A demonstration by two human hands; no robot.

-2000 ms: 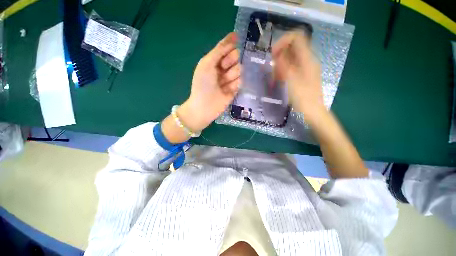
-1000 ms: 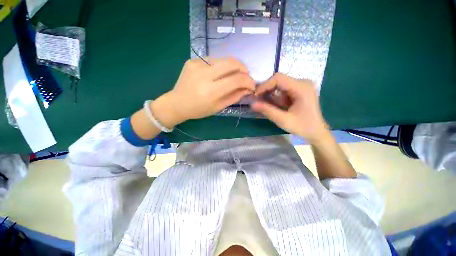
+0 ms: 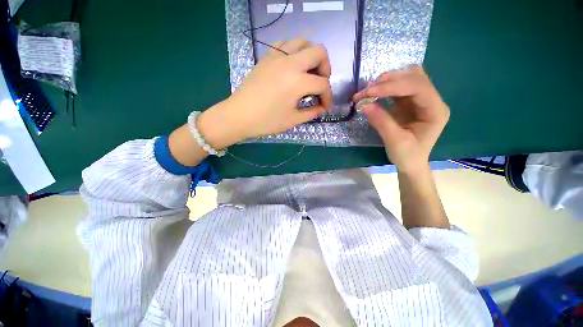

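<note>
The phone mid-frame (image 3: 307, 27), with white strips on its grey inner face, lies on a silvery bubble sheet (image 3: 399, 38). A thin black antenna cable (image 3: 265, 27) curls over its left side. My left hand (image 3: 278, 92) is over the lower left of the phone, fingers curled; a small shiny dark thing shows between the fingers, too unclear to name. My right hand (image 3: 409, 112) is at the phone's lower right corner, thumb and forefinger pinching a small pale piece (image 3: 366, 102). The phone's upper end is out of the picture.
A labelled clear bag (image 3: 48, 56) lies at the left on the green mat (image 3: 153, 70). Beside it are a dark blue strip sheet (image 3: 35, 108) and a white strip (image 3: 22, 144). Another person's sleeve (image 3: 559, 182) is at the far right.
The view has shifted, so the phone sits higher in the picture. My hands, together at the phone's lower end a second ago, are now apart, the right one at the lower right corner.
</note>
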